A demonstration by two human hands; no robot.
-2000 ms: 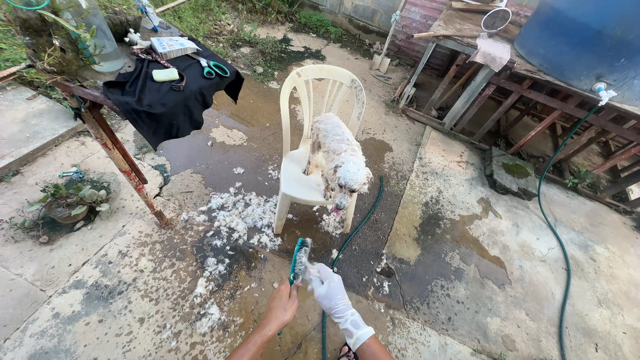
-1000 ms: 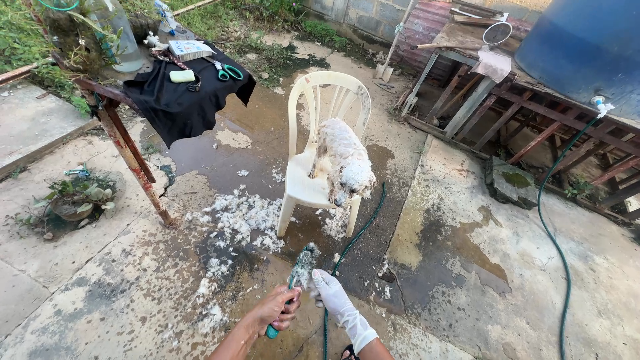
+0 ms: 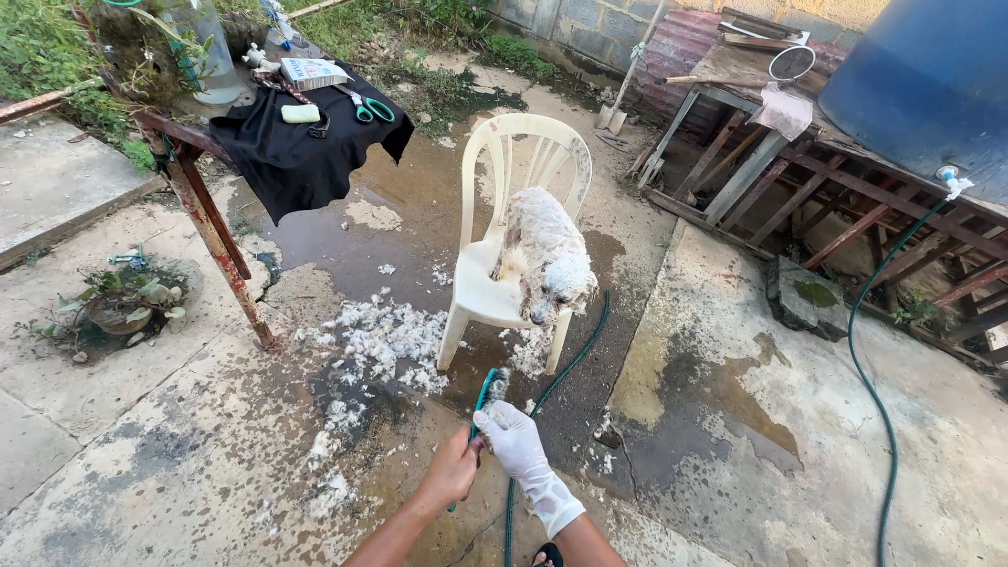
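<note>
My left hand point(image 3: 452, 471), bare, is closed around the handle of a teal grooming brush point(image 3: 490, 389) whose bristles are matted with hair. My right hand point(image 3: 516, 447), in a white glove, has its fingertips at the lower part of the brush head; whether they pinch hair there cannot be told. Beyond both hands a small white dog point(image 3: 545, 236) with wet-looking, clumped fur sits on a cream plastic chair point(image 3: 484, 283), its head hanging over the front edge. Clumps of white hair point(image 3: 386, 335) lie on the concrete beside and under the chair.
At the upper left, a rusty-legged table point(image 3: 213, 228) holds a black cloth point(image 3: 276, 157), green-handled scissors point(image 3: 370, 109), a pale soap bar point(image 3: 300, 114) and a box point(image 3: 313, 72). A green hose point(image 3: 579, 358) runs past the chair. On the right stand a wooden bench point(image 3: 795, 157) and a blue tank point(image 3: 921, 87).
The brush has turned from bristles facing up, a second ago, to a more edge-on, upright position. My gloved hand has moved onto the brush head. The dog remains on the chair.
</note>
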